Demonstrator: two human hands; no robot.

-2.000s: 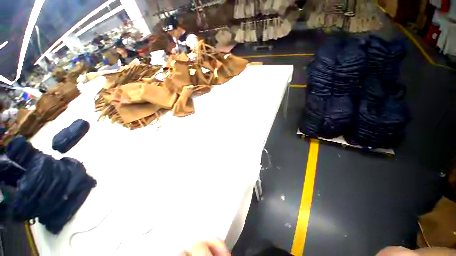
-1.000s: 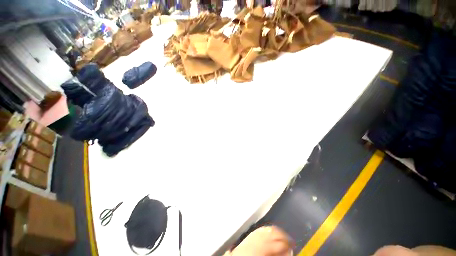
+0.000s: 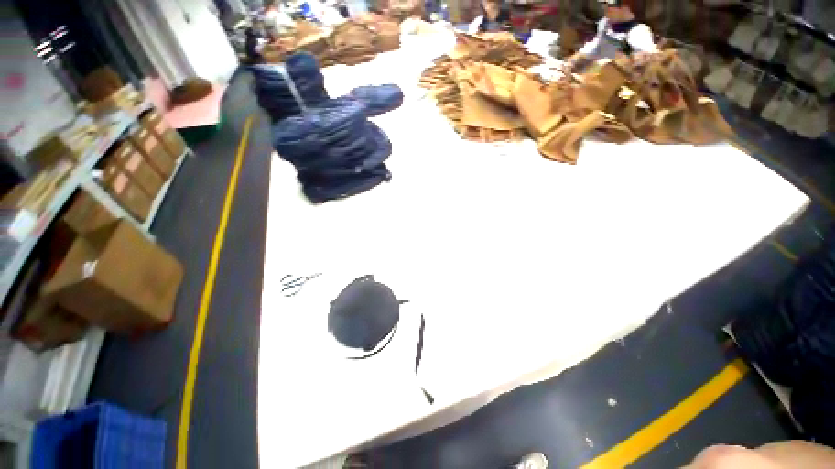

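No hand is near the table goods. At the bottom right edge a blurred, cut-off piece of bare skin shows; I cannot tell its fingers or whether it holds anything. My left hand is not in view. On the white-covered table lie a flat black disc with a pale rim, a loose black strip to its right, and scissors to its left. A heap of navy quilted backpacks lies on the table's far left part, with a smaller navy bundle beside it.
Brown tote bags are heaped across the table's far side. Cartons and a blue crate stand left of the aisle. Stacked navy backpacks stand at the right. A person is behind the totes. A shoe shows below.
The view has swung left and moved along the table. The hand seen at the bottom middle has left the picture. The disc and scissors now lie further up in view.
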